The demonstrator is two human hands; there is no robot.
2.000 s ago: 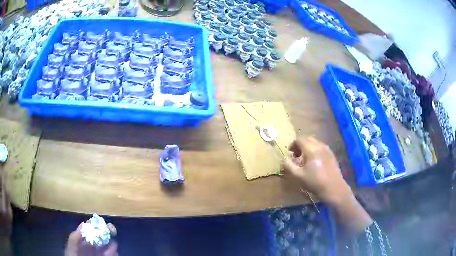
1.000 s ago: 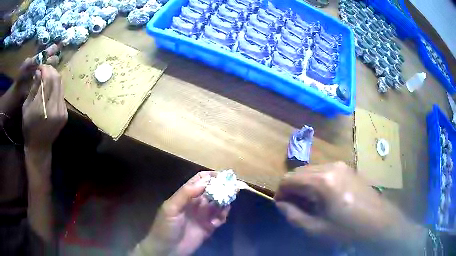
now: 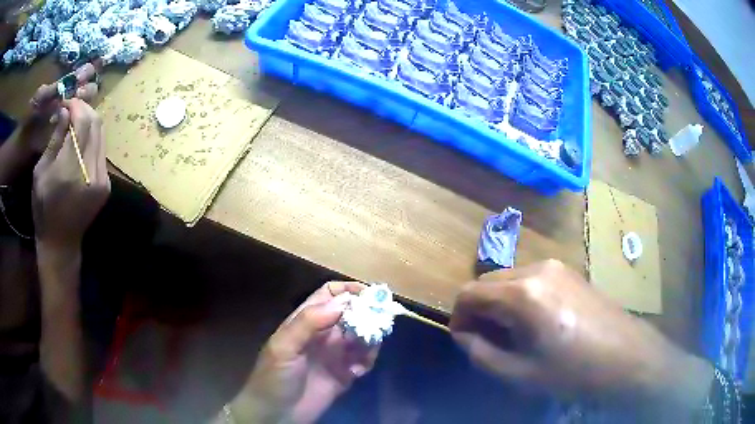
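Note:
My left hand [image 3: 310,352] holds a white ruffled piece [image 3: 368,315] near the table's front edge, with a small grey-green spot on its upper side. My right hand [image 3: 538,327] is closed around a thin tan glue stick [image 3: 425,320]. The stick's pale tip touches the right side of the white piece. A purple piece [image 3: 499,238] stands on the table just beyond my right hand. A glue cup [image 3: 632,246] sits on a cardboard pad [image 3: 608,286] at the right.
A large blue tray [image 3: 414,112] holds rows of purple pieces. Grey-green round pieces [image 3: 617,74], a squeeze bottle [image 3: 685,140] and a narrow blue tray [image 3: 718,281] are at the right. Another person's hands [image 3: 70,166] work at left beside a stained cardboard [image 3: 186,178]. White-grey pieces [image 3: 108,29] lie beyond.
The view has swung left since the first frame. My hands have come together, and the stick has moved from the glue cup to the white piece. Little differs from one second ago.

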